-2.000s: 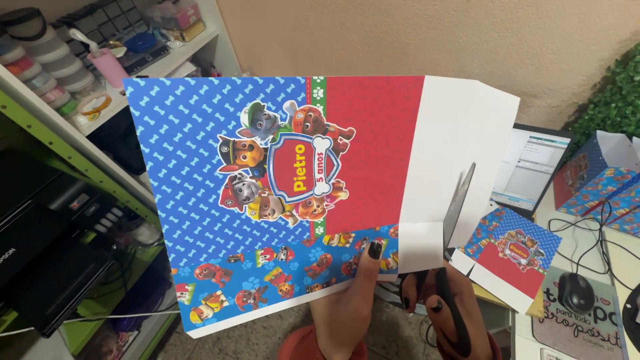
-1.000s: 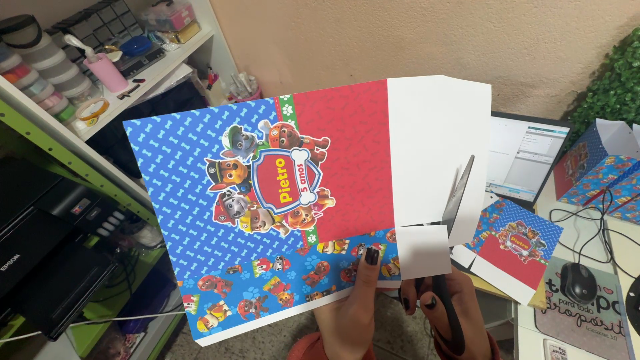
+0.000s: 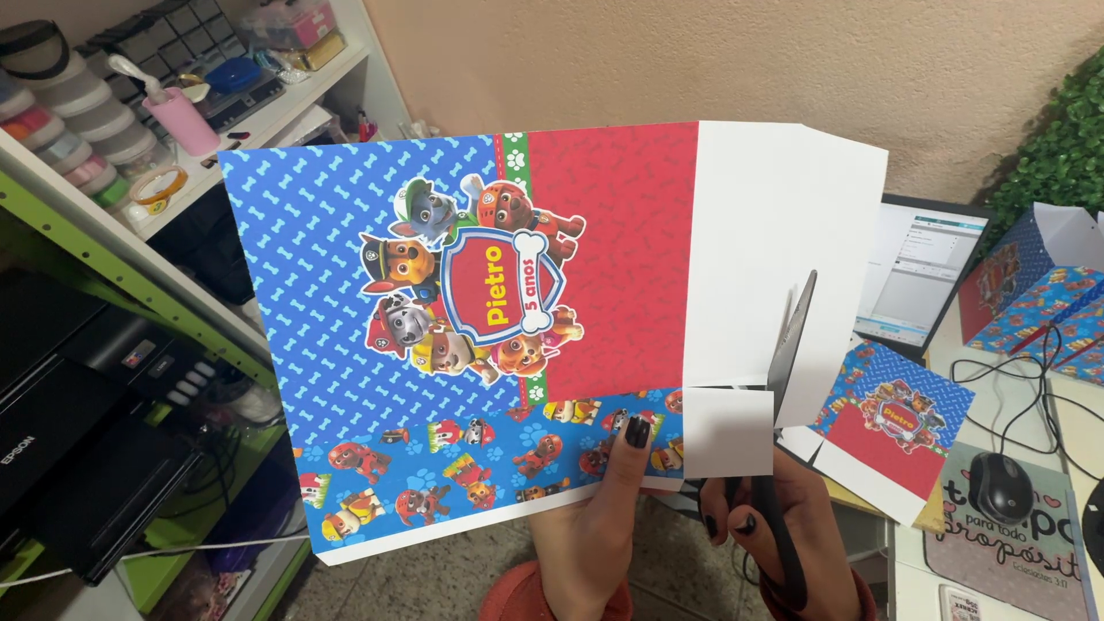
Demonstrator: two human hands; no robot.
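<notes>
A large printed card sheet point(image 3: 604, 259), blue and red with cartoon dogs, carries a blank white strip on its right side. My left hand point(image 3: 595, 509) grips its lower edge, thumb on the printed face and fingers hidden behind. Black-handled scissors point(image 3: 792, 345) are in my right hand point(image 3: 776, 517), blades pointing up at the white part, apart at the cut. A slit runs across the white strip, and the small white flap point(image 3: 729, 434) below it tilts out from the sheet.
At right are a similar printed card point(image 3: 897, 423), a laptop screen point(image 3: 923, 267), folded printed boxes point(image 3: 1035, 285), a mouse point(image 3: 1000, 486) on a mouse pad point(image 3: 992, 552) and cables. A black printer point(image 3: 86, 431) and a shelf point(image 3: 259, 116) with craft supplies stand at left.
The slit across the white strip has lengthened since the oldest frame, and the flap below it now stands out more. Both hands keep their hold on the sheet and scissors.
</notes>
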